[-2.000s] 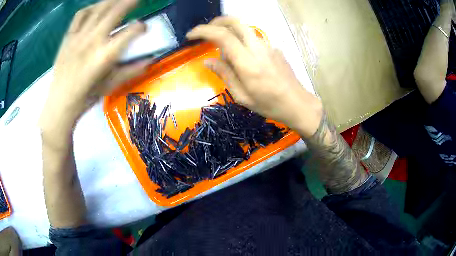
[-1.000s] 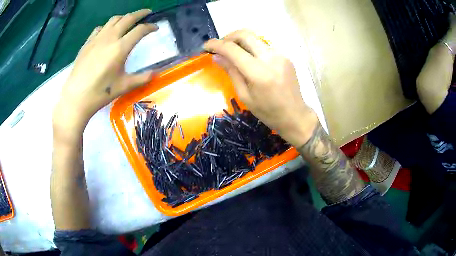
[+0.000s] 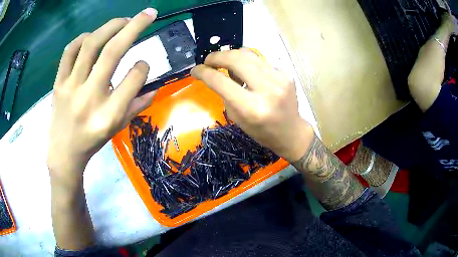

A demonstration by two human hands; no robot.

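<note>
A black phone middle frame (image 3: 181, 46) lies across the far rim of the orange parts tray (image 3: 150, 203). A second black frame (image 3: 217, 25) shows behind it, its solid end up and to the right. My left hand (image 3: 98, 90) is at the near frame's left part, thumb and a finger close to its near edge. My right hand (image 3: 256, 95) has its fingertips together at the frame's right end; whether they pinch a small part cannot be seen. Loose black strips (image 3: 206, 160) fill the near half of the tray.
A loose frame (image 3: 14, 80) lies on the green belt (image 3: 40, 30) at far left. A tan cardboard sheet (image 3: 346, 70) is at right. Beyond it are dark ribbed parts (image 3: 389, 45) and another person's arm (image 3: 429, 75). Part of another orange tray (image 3: 6, 216) shows at the left edge.
Two frames now show apart at the top, the near one angled from the one behind. The loose frame on the belt appears further left. My right fingertips have shifted slightly down and left.
</note>
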